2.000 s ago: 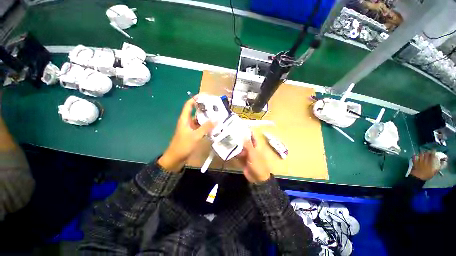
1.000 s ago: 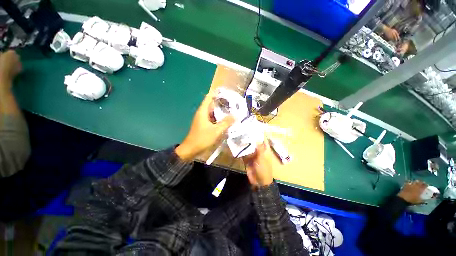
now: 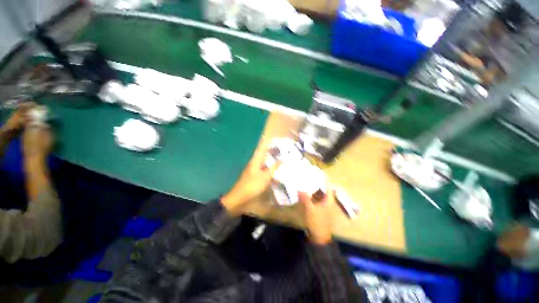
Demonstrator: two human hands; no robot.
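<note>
A white camera unit [image 3: 298, 171] is held above the front of the tan work mat [image 3: 378, 204], blurred by motion. My left hand [image 3: 251, 183] grips its left side, at the rounded housing with dark openings. My right hand [image 3: 318, 213] holds its lower right side. The black electric screwdriver [image 3: 348, 135] hangs just behind the unit, in neither hand. The screw feeder [image 3: 325, 121] stands behind the unit. A small white-and-red item [image 3: 346, 203] lies on the mat right of my right hand.
White housings [image 3: 151, 102] are grouped on the left bench, with one nearer housing [image 3: 136, 135]. Joined units with sticks [image 3: 421, 170] lie right of the mat. A blue bin [image 3: 408, 278] sits below the bench edge. Other people's hands show at left [image 3: 36, 139] and right [image 3: 513, 239].
The view has shifted, so the bench appears lower and more of the far side shows. The unit remains in both hands and looks turned. The left neighbour's hands now hold a white part.
</note>
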